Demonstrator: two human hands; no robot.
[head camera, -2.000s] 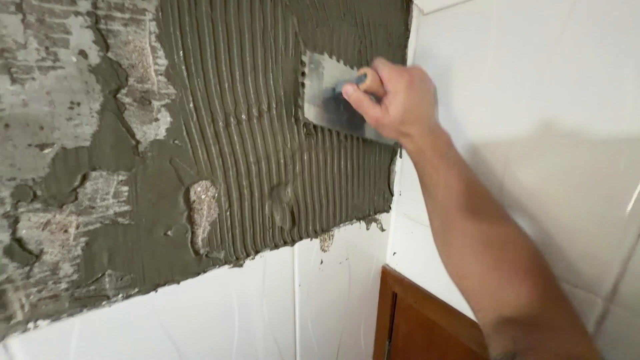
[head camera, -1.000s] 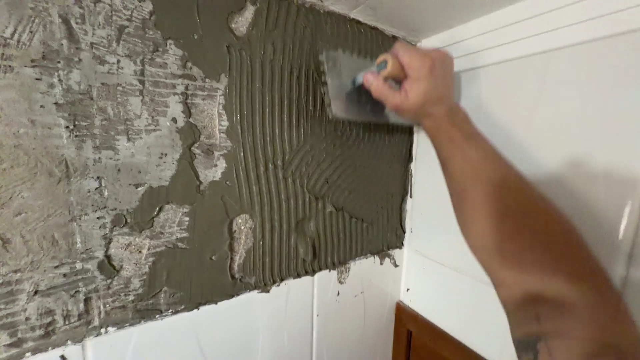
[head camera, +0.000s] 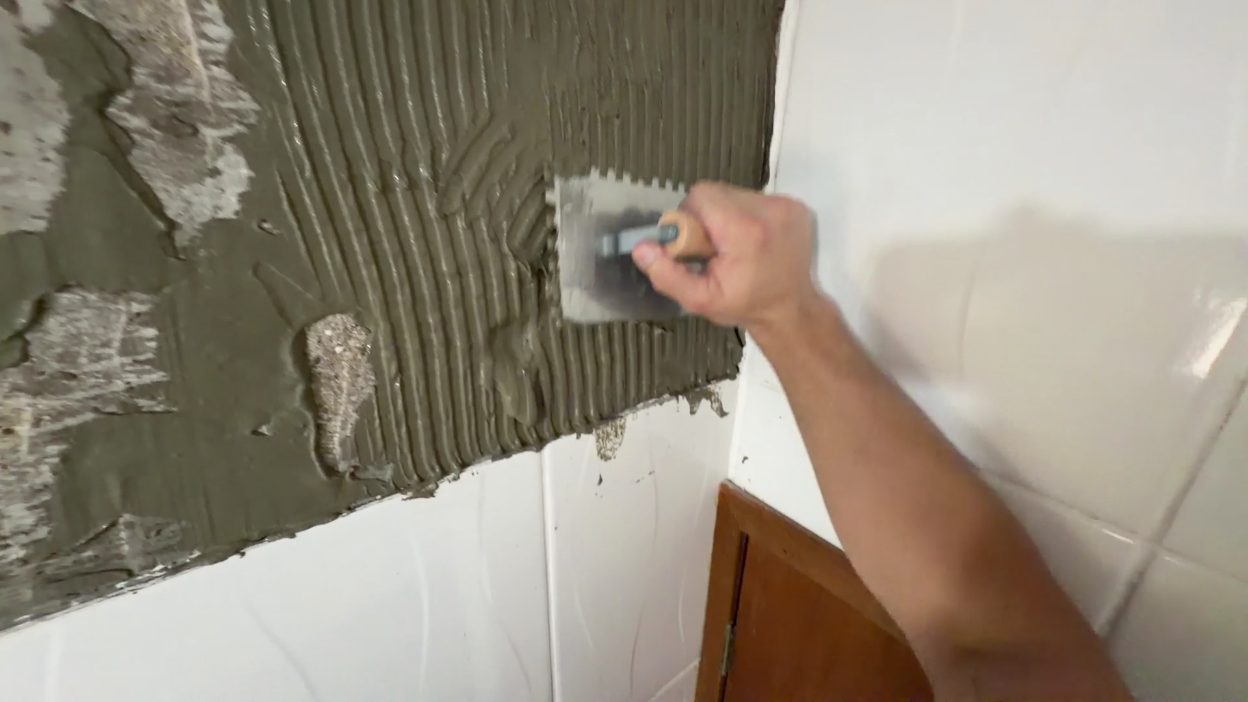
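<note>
My right hand (head camera: 746, 252) is closed around the wooden handle of a notched trowel (head camera: 595, 283). The steel blade lies against the wall near the right corner, its teeth showing along the top and left edges. Around it spreads grey-green tile adhesive (head camera: 390, 195), combed into mostly vertical ridges, with some curved ridges just left of the blade. Smoother adhesive covers the wall farther left, with patches of bare wall (head camera: 339, 380) showing through. My left hand is out of view.
White wall tiles (head camera: 390, 595) run below the adhesive's ragged lower edge. More white tiles (head camera: 1063, 409) cover the adjoining wall on the right. A brown wooden door (head camera: 809, 634) with its frame stands beneath the corner.
My right hand and the trowel have moved down the wall from near the ceiling. The smooth area seen at right one second ago now bears vertical ridges. The view has tilted down.
</note>
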